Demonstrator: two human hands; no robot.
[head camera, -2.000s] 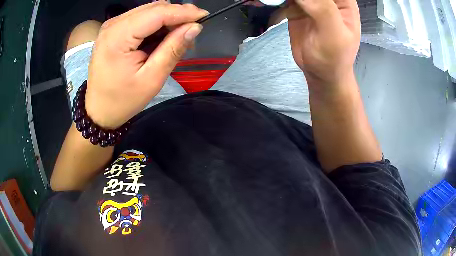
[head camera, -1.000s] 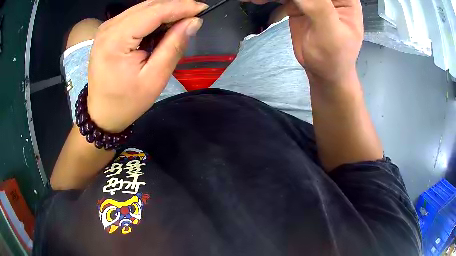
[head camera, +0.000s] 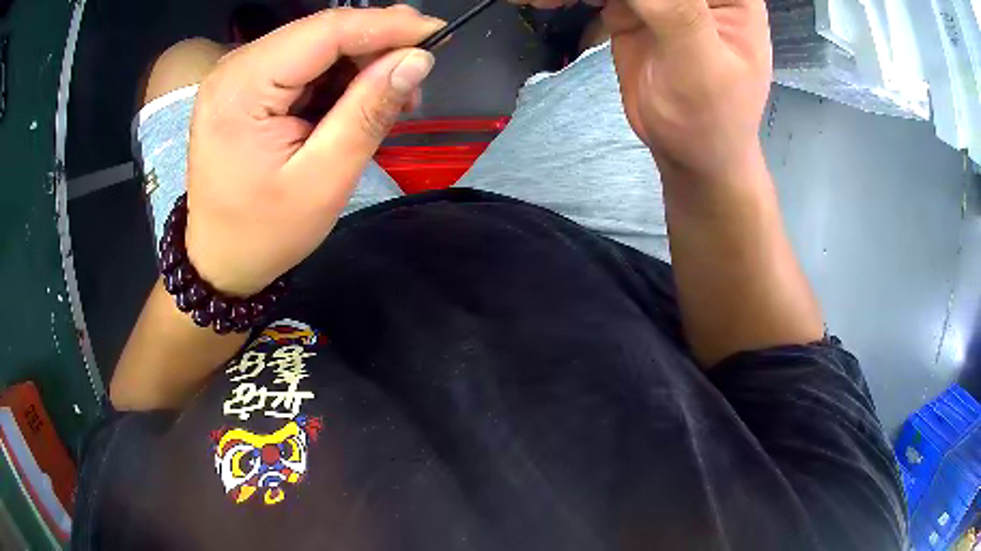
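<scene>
A thin black rod runs up and right from my left hand to the top edge of the picture. My left hand is bare, with a dark bead bracelet, and pinches the rod's lower end between thumb and finger. My right hand is bare and raised at the top right, palm partly showing, its fingertips cut off by the top edge. The far end of the rod is out of the picture, so I cannot tell what my right fingers hold.
Red plastic shows between my knees. White stacked sheets or trays lie at the upper right. A blue crate stands on the floor at lower right. An orange-red box sits at lower left on the green bench.
The pale round face seen by my right fingers two seconds ago is now out of view. The rod has shifted slightly up and left. Both hands have moved only a little.
</scene>
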